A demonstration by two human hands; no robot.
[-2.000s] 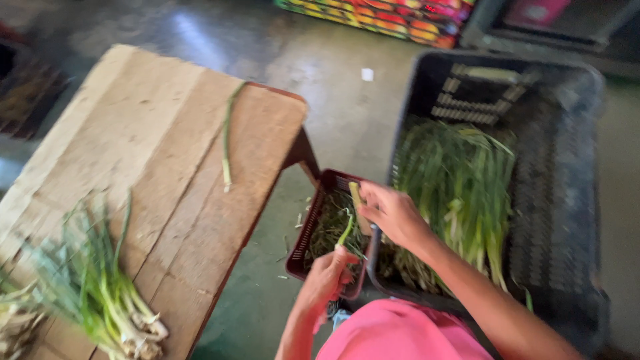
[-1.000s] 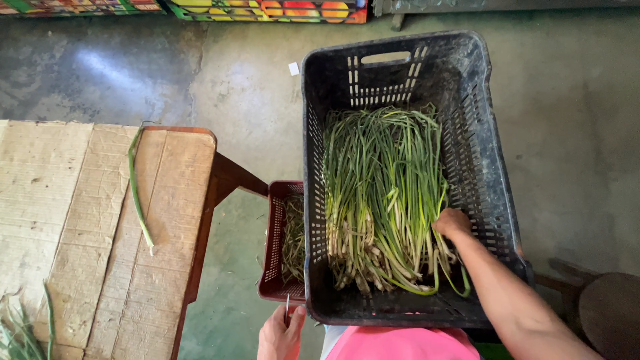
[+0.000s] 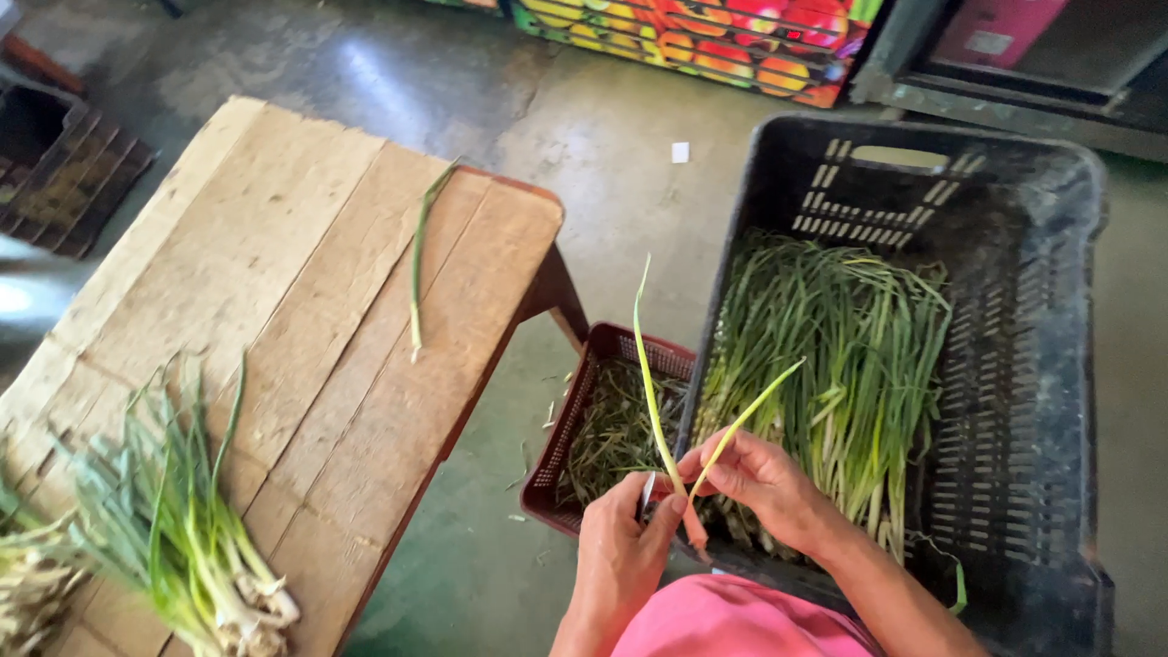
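My left hand [image 3: 630, 538] is closed on a small knife [image 3: 647, 493], of which only part of the blade shows, and on the base of a green onion [image 3: 653, 401] with two yellow-green leaves. My right hand [image 3: 762, 484] pinches the same onion where its leaves part. Both hands are above the near left rim of a black plastic crate [image 3: 1013, 365], which holds a large heap of green onions [image 3: 830, 356]. Under the hands and to the left, a dark red plastic basket [image 3: 557, 447] holds leaf trimmings [image 3: 616, 424].
To the left stands a table covered with cardboard [image 3: 301, 246]. On it lie a single green onion stalk [image 3: 418, 265] and a bunch of green onions [image 3: 182, 511]. Another dark crate [image 3: 73, 182] is at the far left, and a printed fruit panel [image 3: 693, 36] stands beyond the floor.
One second ago my right hand was among the onions in the black crate; it is now beside my left hand, at an onion. The view has swung left.
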